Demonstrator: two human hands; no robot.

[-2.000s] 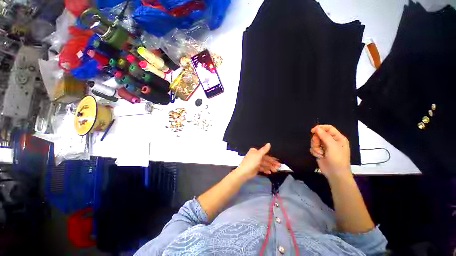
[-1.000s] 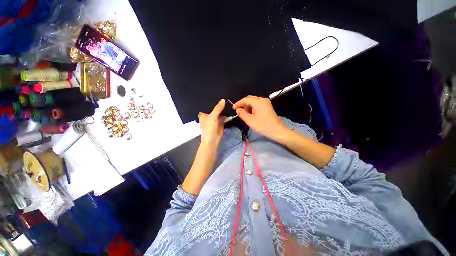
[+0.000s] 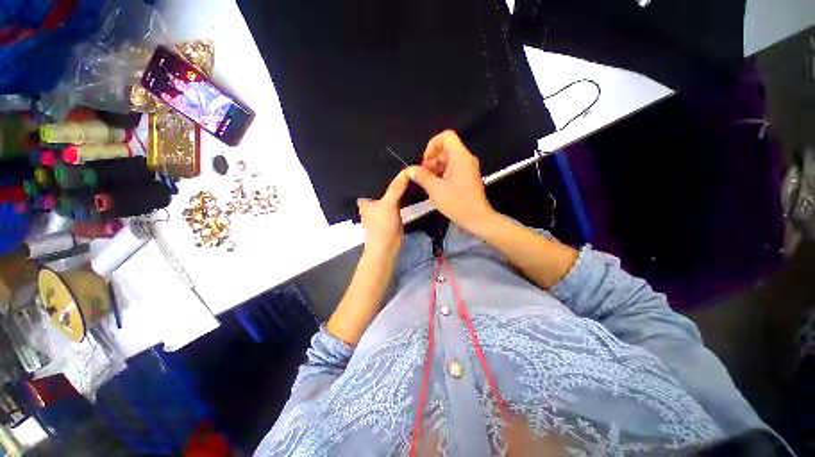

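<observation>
A black fabric panel (image 3: 357,80) lies on the white table in front of me, its lower edge near my body. A needle (image 3: 397,157) shows as a thin glint at my fingertips, pointing up and left over the panel. My right hand (image 3: 454,183) pinches it between thumb and finger. My left hand (image 3: 384,212) is at the panel's lower edge, its fingertip touching my right fingertips. Whether it grips the cloth is hidden. A dark thread (image 3: 597,87) loops on the table right of the panel.
Loose gold and white buttons (image 3: 207,220) lie left of the panel, with a black disc (image 3: 221,164) above them. A lit smartphone (image 3: 198,95) rests by gold button bags. Thread cones (image 3: 98,171) and a yellow reel (image 3: 61,303) stand at left. More black fabric (image 3: 643,36) lies upper right.
Since two seconds ago the view has turned and my hands have come together. Since one second ago my right hand has shifted slightly and the needle shows longer above the fingertips.
</observation>
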